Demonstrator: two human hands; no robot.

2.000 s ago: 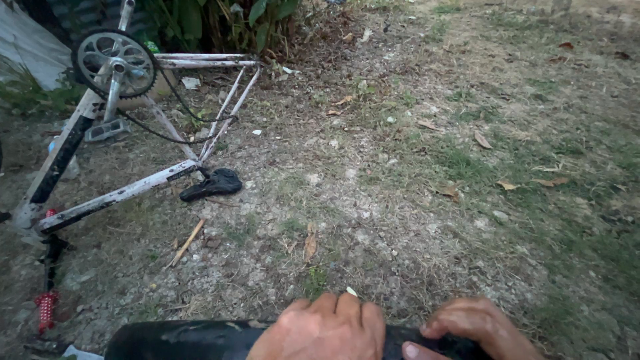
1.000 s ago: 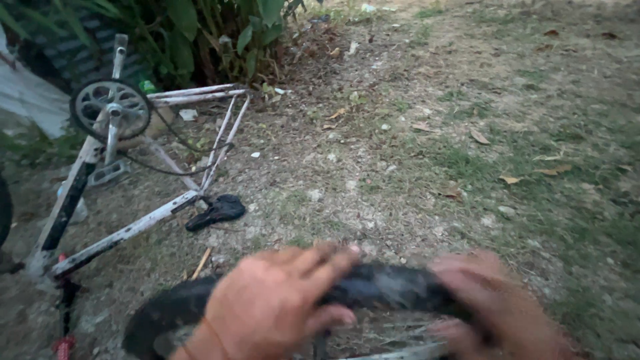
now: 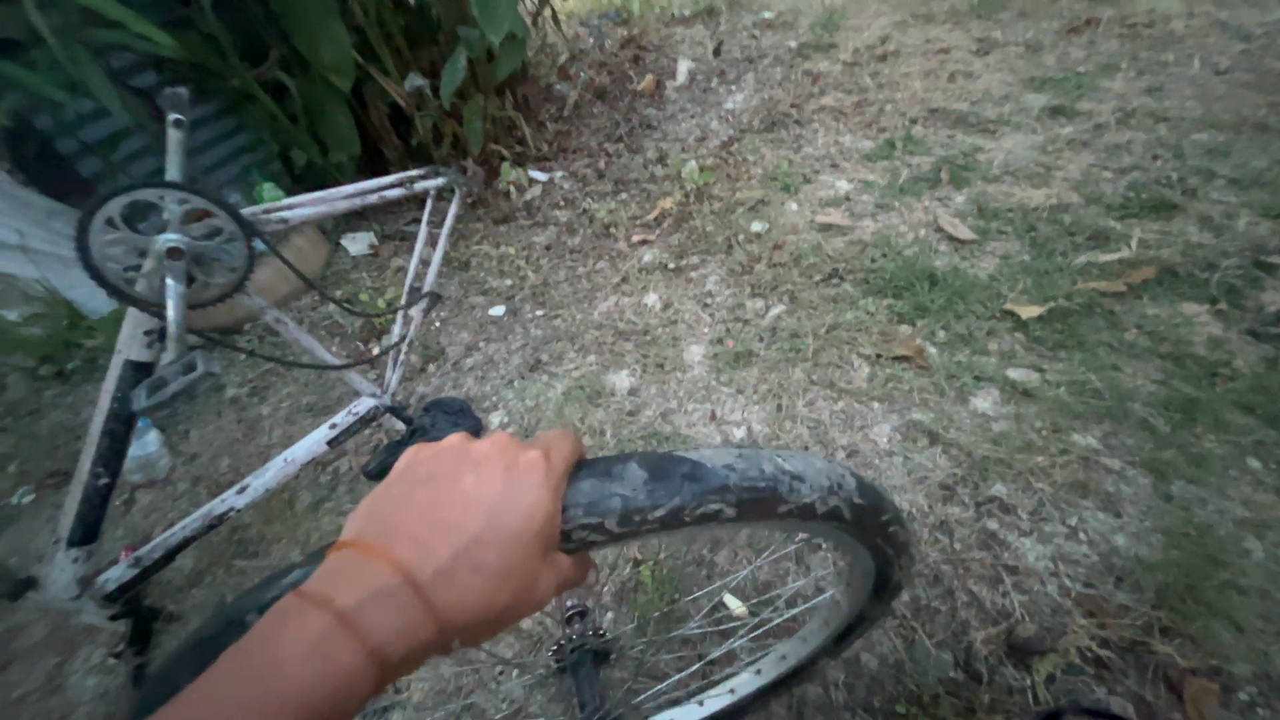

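Observation:
My left hand [image 3: 465, 530], with a thin orange band at the wrist, is closed around the top of a black bicycle tire [image 3: 730, 485]. The tire is mounted on a spoked wheel whose metal rim [image 3: 790, 665] and hub [image 3: 580, 650] show below it. Pale, dusty patches mark the tread. My right hand is out of the frame. Beyond my left hand, a worn white bicycle frame [image 3: 265, 485] lies upturned on the ground, with its chainring [image 3: 165, 250], pedal [image 3: 175, 380] and hanging chain [image 3: 300, 360]. Its black saddle [image 3: 430, 430] is partly hidden behind my hand.
Leafy plants [image 3: 330, 80] stand behind the frame, near corrugated sheet metal [image 3: 190, 130]. A clear plastic bottle [image 3: 147, 452] lies by the frame's tube. Dry leaves [image 3: 955, 227] and patches of grass [image 3: 920, 285] cover the ground at the right.
The wheel has come further into view and tilted, showing its spokes and hub. My right hand, on the tire in both earlier frames, has left the view. My left hand stays at the tire.

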